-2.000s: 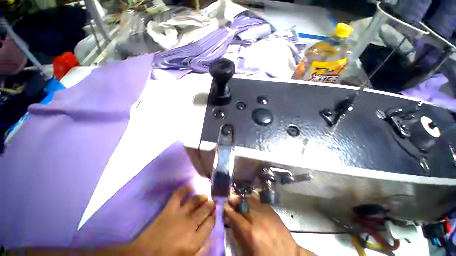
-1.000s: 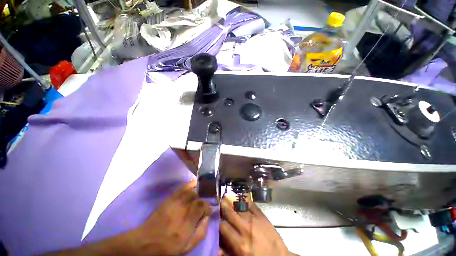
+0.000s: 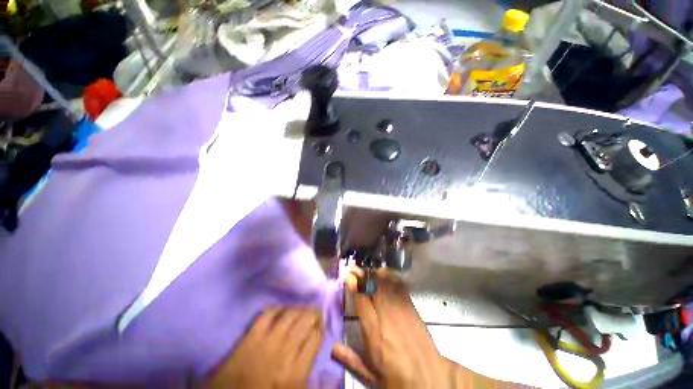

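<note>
A light purple garment panel (image 3: 251, 281) lies under the left end of the sewing machine head (image 3: 456, 273), its edge near the presser foot area. My left hand (image 3: 277, 346) lies flat on the panel, fingers towards the machine. My right hand (image 3: 395, 334) is right of the cloth edge, its fingertips close to the presser foot and partly behind small metal parts. Whether its fingers pinch the cloth cannot be told. The needle is not clearly visible. A wide purple panel (image 3: 114, 213) spreads at the left.
Scissors with red and yellow handles (image 3: 566, 357) lie under the machine arm. A drink bottle (image 3: 490, 68) and a bundle of purple and white pieces (image 3: 304, 61) are behind the machine. A red object (image 3: 101, 97) is at the back left.
My left hand has moved down and away from the presser foot area, uncovering more cloth there. My right hand stays near the foot, with its thumb now spread out. The view has shifted slightly.
</note>
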